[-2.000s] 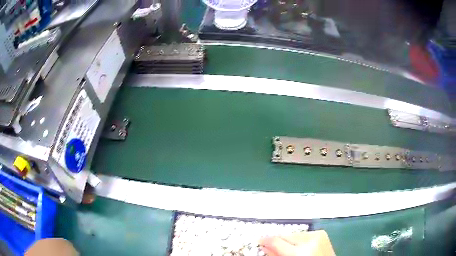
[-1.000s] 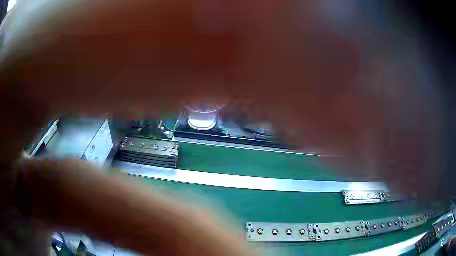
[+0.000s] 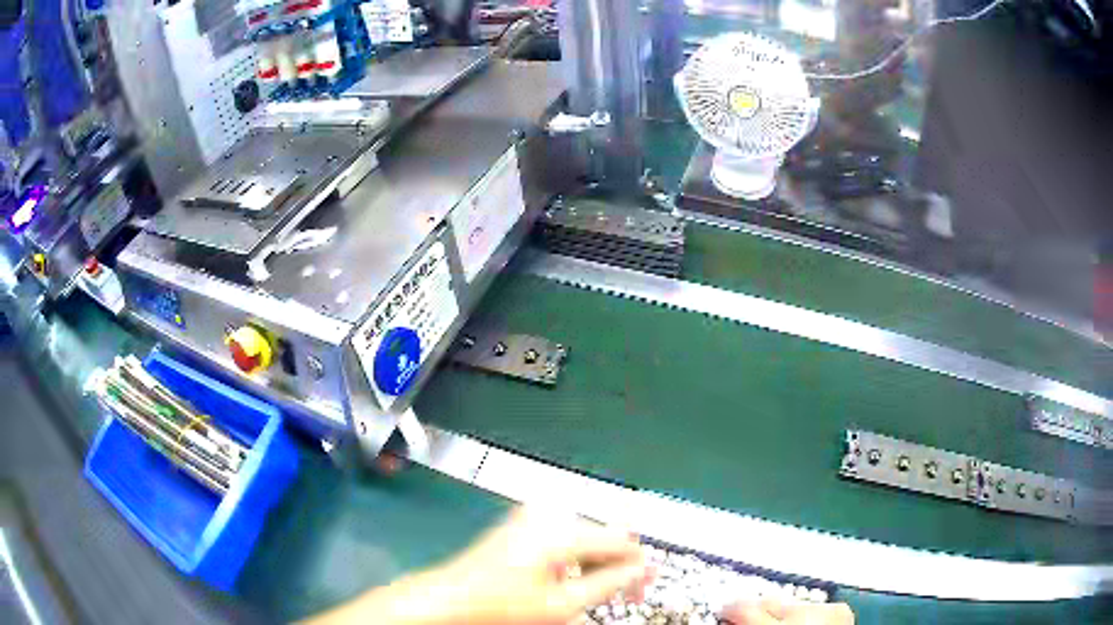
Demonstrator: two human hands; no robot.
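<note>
The component tray (image 3: 842, 591) lies at the near edge, filled with small pale round components (image 3: 684, 586). My left hand (image 3: 537, 564) reaches in from the lower left, its blurred fingers over the left part of the heap. I cannot tell whether it holds a piece. My right hand (image 3: 787, 613) is cut off by the bottom edge, its fingers at the right part of the heap. What it holds is hidden. Fixture plates (image 3: 915, 466) lie end to end on the green conveyor at the right, with round seated parts in them.
A steel bench machine (image 3: 366, 244) stands at the left. Another fixture plate (image 3: 513, 355) sticks out beside it. A blue bin (image 3: 183, 537) holds bundled rods (image 3: 177, 427). Stacked plates (image 3: 616, 234) sit behind the far rail (image 3: 781, 320). A white fan (image 3: 747, 104) stands beyond.
The view has swung left and shows more of the machine. The large blurred shapes that covered the view one second ago are gone. Both hands now show at the tray.
</note>
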